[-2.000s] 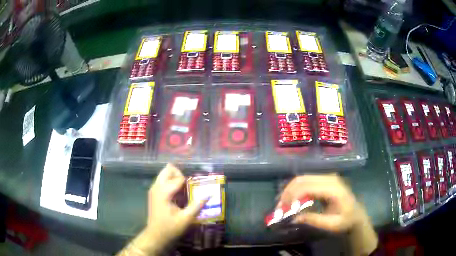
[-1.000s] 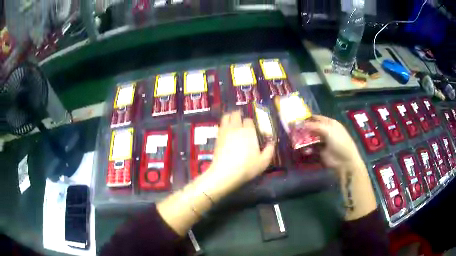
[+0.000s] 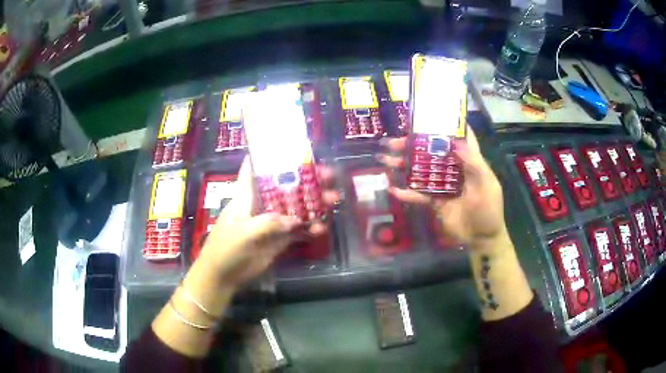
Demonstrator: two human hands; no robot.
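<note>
My left hand (image 3: 252, 233) holds a feature phone (image 3: 283, 156), keypad side up, its screen glaring white. My right hand (image 3: 467, 197) holds a second lit feature phone (image 3: 438, 124) upright above the tray. The blister tray (image 3: 307, 277) lies below with more lit phones (image 3: 166, 215) in its pockets. A phone back (image 3: 380, 211) shows between my hands, and another is partly hidden by my left hand. Two phone batteries lie at the bench edge, one in the middle (image 3: 394, 319) and one further left (image 3: 266, 344).
A black smartphone (image 3: 101, 299) lies on white paper (image 3: 67, 313) at left, near a desk fan (image 3: 29, 120). Neighbouring trays of red phones (image 3: 540, 186) stand at right. A water bottle (image 3: 520, 51) and a small blue object (image 3: 586, 100) are on the shelf at upper right.
Both hands have lifted the two lit phones from the tray's right part and tilted them up. My left hand has moved left, uncovering a phone back.
</note>
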